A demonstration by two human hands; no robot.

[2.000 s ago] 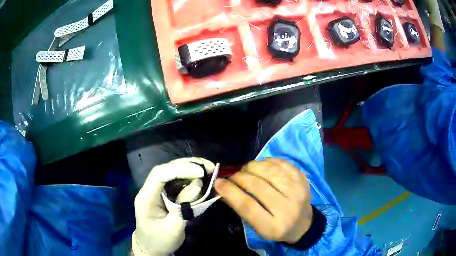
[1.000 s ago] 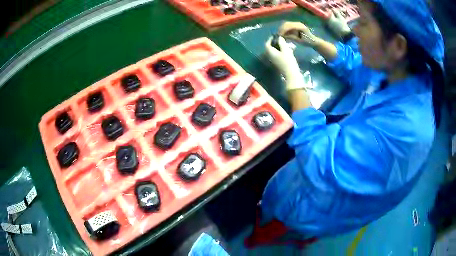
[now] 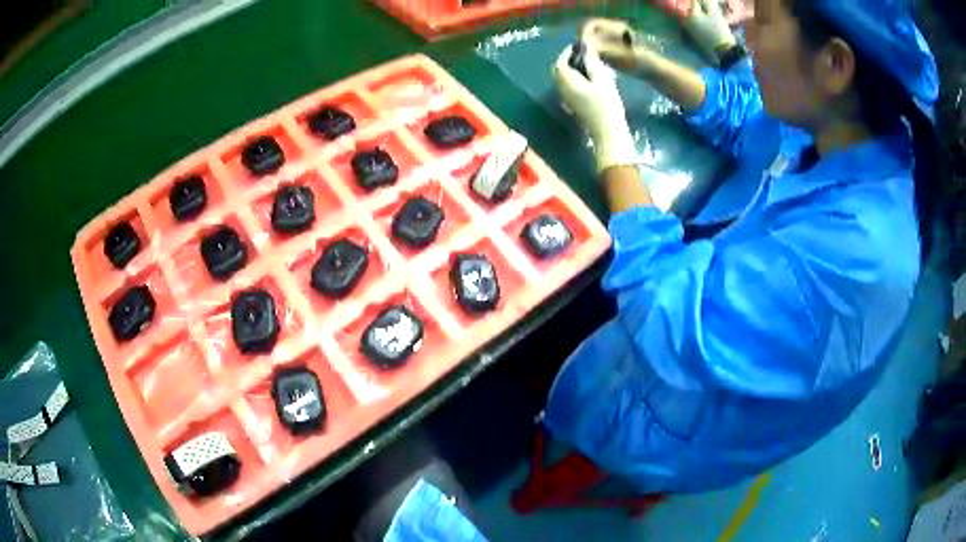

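Neither of my hands is in the picture. Nearest in front of me is a salmon-red foam tray (image 3: 326,377) with a grid of square pockets under shiny film. Most pockets hold a black watch case, such as the one at the centre (image 3: 339,267). Some cases along the near side show shiny faces with pale marks (image 3: 393,336). A strapped watch (image 3: 201,462) with a white perforated band sits in the near-left corner pocket. Another case at the right has a pale band (image 3: 498,166) across it. A pocket at the left and one at the far corner hold no case.
Loose white straps (image 3: 39,415) lie on a clear plastic sheet (image 3: 66,466) at the lower left. A co-worker in a blue smock (image 3: 731,360) sits close on the right, holding a small dark object. More red trays (image 3: 455,13) stand beyond on the green mat (image 3: 64,191).
My view has swung up and right, away from my lap; my hands, earlier holding a white-strapped watch, are out of the picture. Since one second ago the tray has shifted slightly up and left in view.
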